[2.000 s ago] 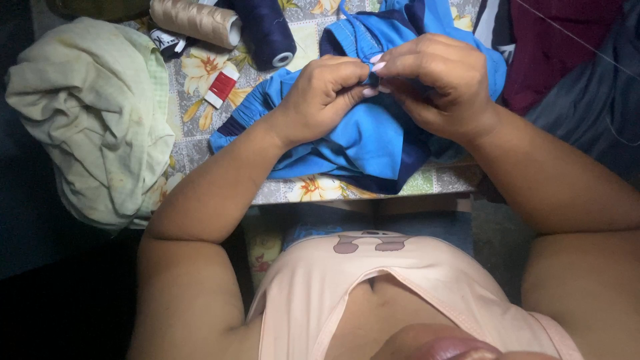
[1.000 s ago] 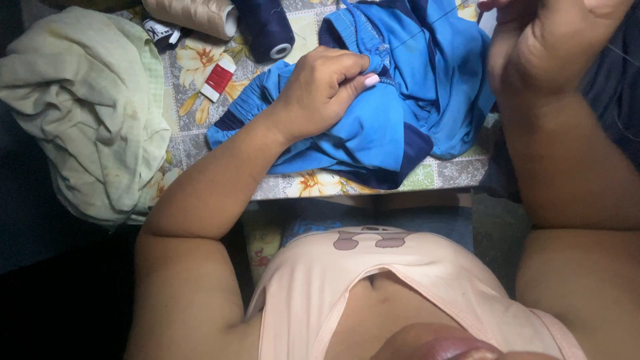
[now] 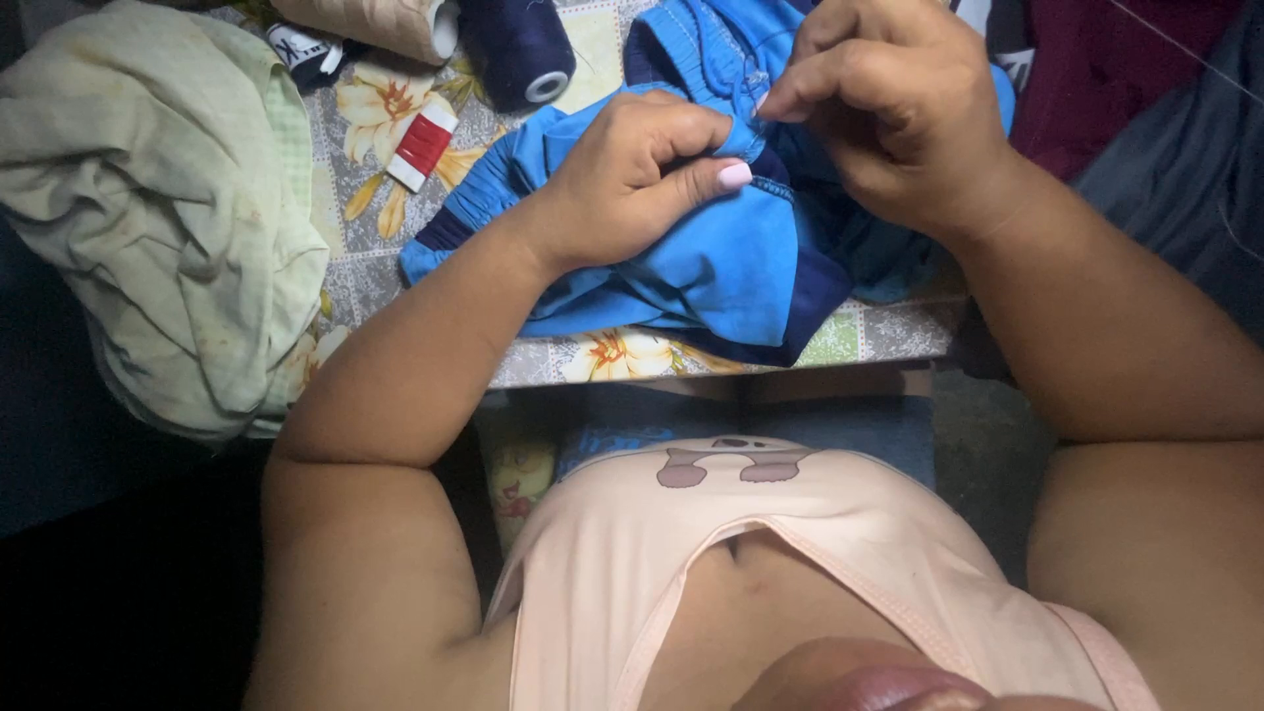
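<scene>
A blue garment with dark navy panels and gathered elastic [image 3: 691,267] lies bunched on the table. My left hand [image 3: 642,178] pinches a fold of it between thumb and curled fingers. Close beside that fold, at its right, is my right hand [image 3: 889,109], its thumb and index fingertips together at the cloth; whether a needle is between them is too small to tell. A thin pale thread [image 3: 1185,51] runs across the upper right of the view.
On the flowered tablecloth [image 3: 617,354] lie a navy thread cone [image 3: 513,49], a beige thread cone [image 3: 380,22] and a card wound with red thread [image 3: 423,148]. Pale green cloth [image 3: 168,207] is heaped at left. Maroon cloth [image 3: 1116,84] and dark cloth [image 3: 1175,188] lie at right.
My right hand was at the garment, moved out to the upper right, and is now back beside my left hand. My left hand has stayed on the blue cloth.
</scene>
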